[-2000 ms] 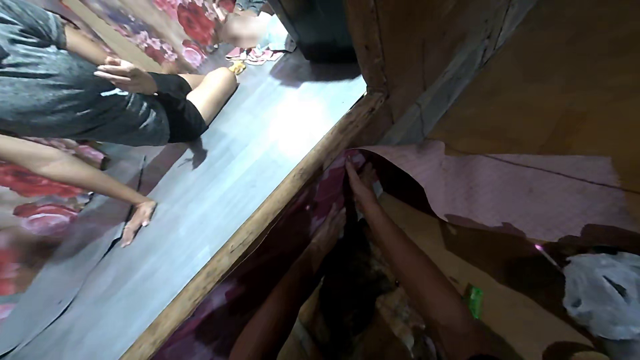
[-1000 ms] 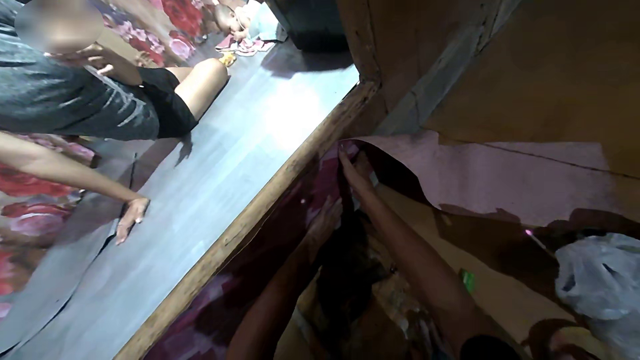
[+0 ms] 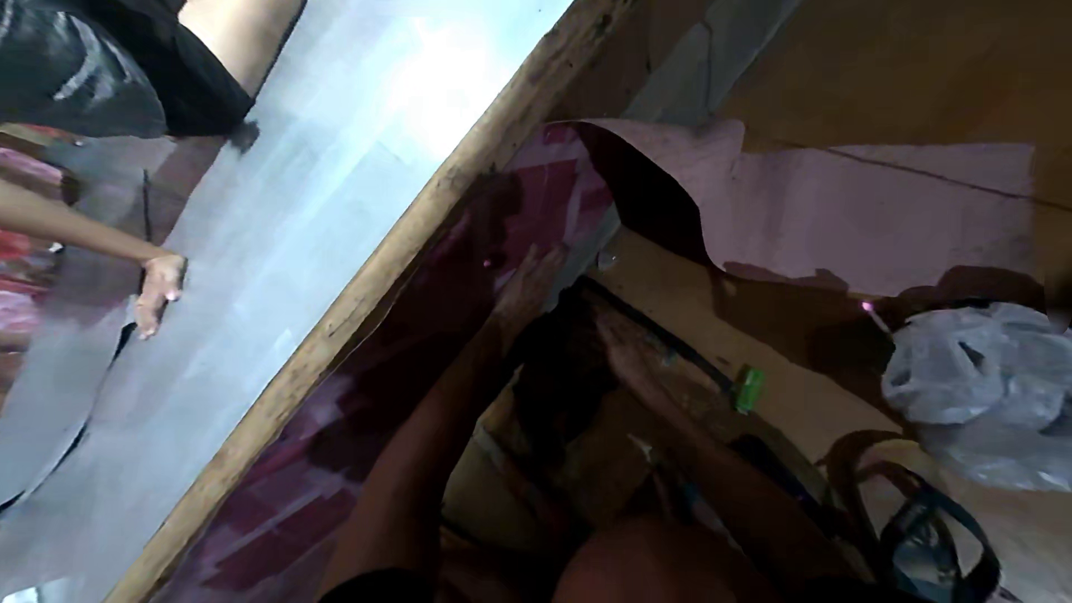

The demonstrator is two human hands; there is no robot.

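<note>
A dark red patterned sheet (image 3: 536, 197) lies along the lower side of a wooden beam (image 3: 402, 234). Its far end curls over, showing a pale pinkish backing (image 3: 879, 218) that spreads to the right. My left hand (image 3: 532, 285) rests on the sheet's right border with fingers stretched out, holding nothing that I can see. My right hand (image 3: 620, 339) is lower and to the right, in deep shadow beside a dark strip (image 3: 662, 331); whether it holds anything is unclear. Dark shadow hides the place between my forearms.
Across the beam, a person's hand (image 3: 159, 289) presses on a light grey floor covering (image 3: 293, 218) near a dark slit. A green object (image 3: 748, 389) lies right of my right hand. Farther right are a crumpled clear plastic bag (image 3: 963, 368), a thin stick with a pink tip (image 3: 871, 311) and dark straps (image 3: 938, 536).
My right hand has left the sheet's curled end near the beam and moved down toward me. The view has moved down, so the other person's upper body is out of frame.
</note>
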